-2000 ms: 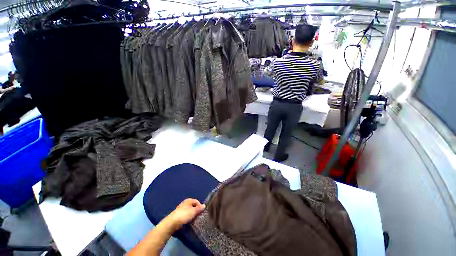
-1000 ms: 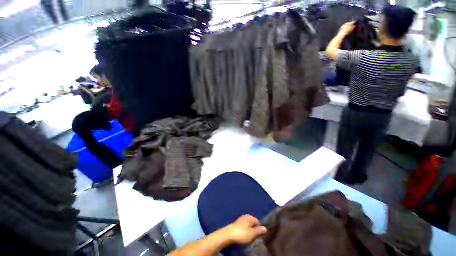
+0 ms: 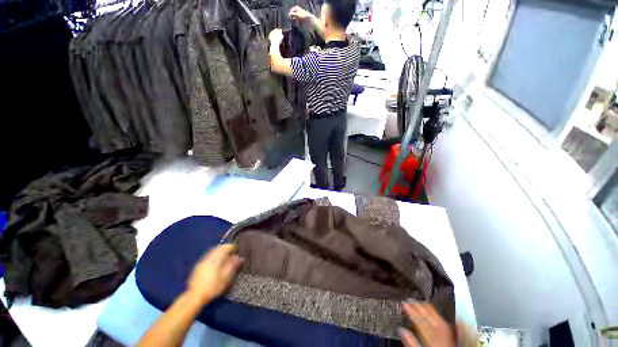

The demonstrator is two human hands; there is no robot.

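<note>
A tweed jacket lies opened on the navy pressing board, its smooth brown lining facing up and a speckled strip along its near edge. My left hand is at the jacket's left edge, over the board; its fingertips touch the cloth, and whether they pinch it I cannot tell. My right hand lies with fingers apart on the right end of the speckled strip, near the bottom of the picture. No iron shows.
Crumpled jackets lie on the white table end at left. A white block stands behind the board. Jackets hang on a rail behind. A person in a striped shirt stands beyond the table. A pole and fan are at right.
My right hand has come into view on the jacket. The speckled strip now lies stretched out along the board. The view has swung back to the right.
</note>
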